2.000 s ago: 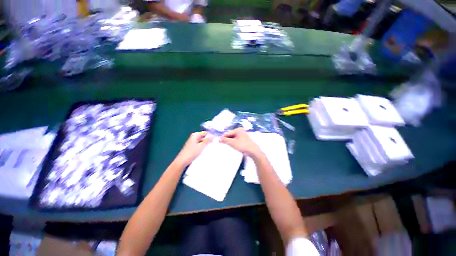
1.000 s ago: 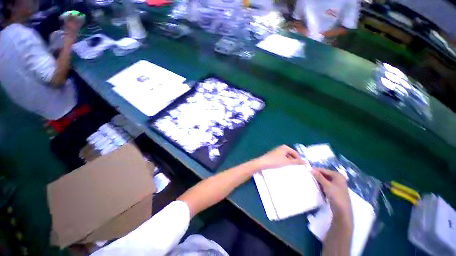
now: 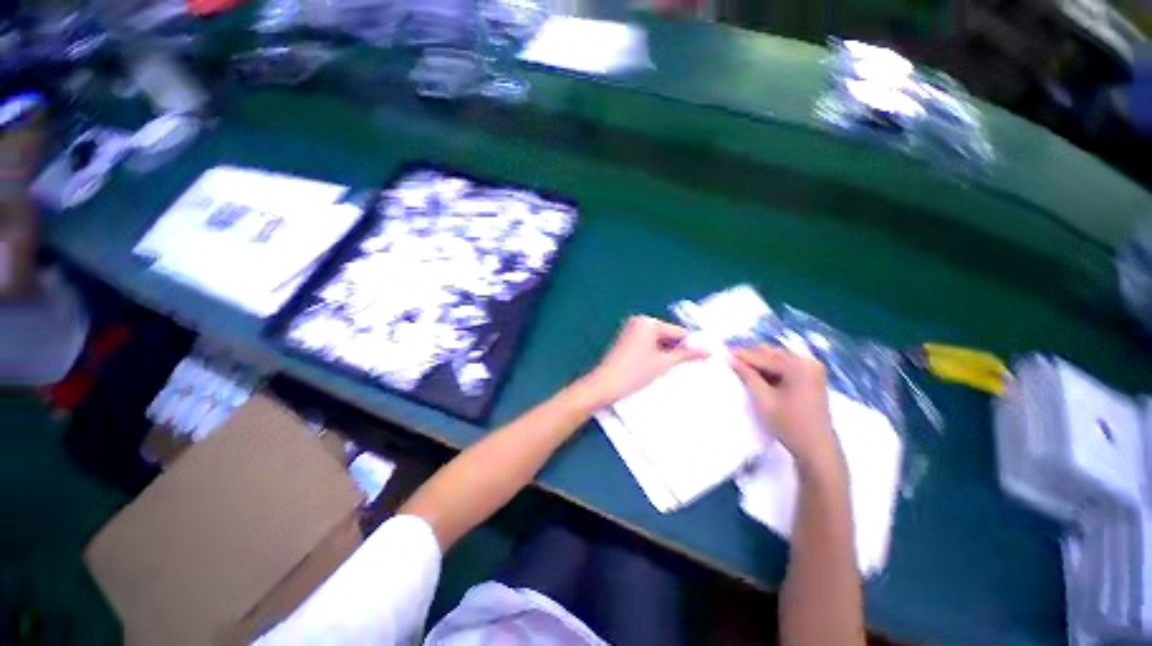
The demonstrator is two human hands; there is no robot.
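A white card insert [image 3: 689, 429] lies flat on the green bench in front of me. My left hand [image 3: 644, 360] and my right hand [image 3: 783, 385] are at its far edge, fingertips close together and gripping it there. Fine finger detail is blurred. White card blanks [image 3: 865, 473] lie just right of it, partly under my right forearm. Clear plastic bags [image 3: 821, 341] with white pieces lie beyond my hands. Finished inserts [image 3: 1074, 429] with a dark hole stand at the far right, cut off by the picture's edge.
Left of my hands is a black tray [image 3: 499, 366] heaped with small bagged parts [image 3: 423, 271], with printed sheets [image 3: 246, 234] beyond it. Yellow-handled cutters [image 3: 966, 366] lie by the inserts. A brown carton [image 3: 228, 517] is below the bench. A blurred person's arm [image 3: 19, 189] shows far left.
The view swung left and then partly back, so the bench things have shifted in the picture. My hands stay at the card's far edge; the card now shows a fold or second edge on its left.
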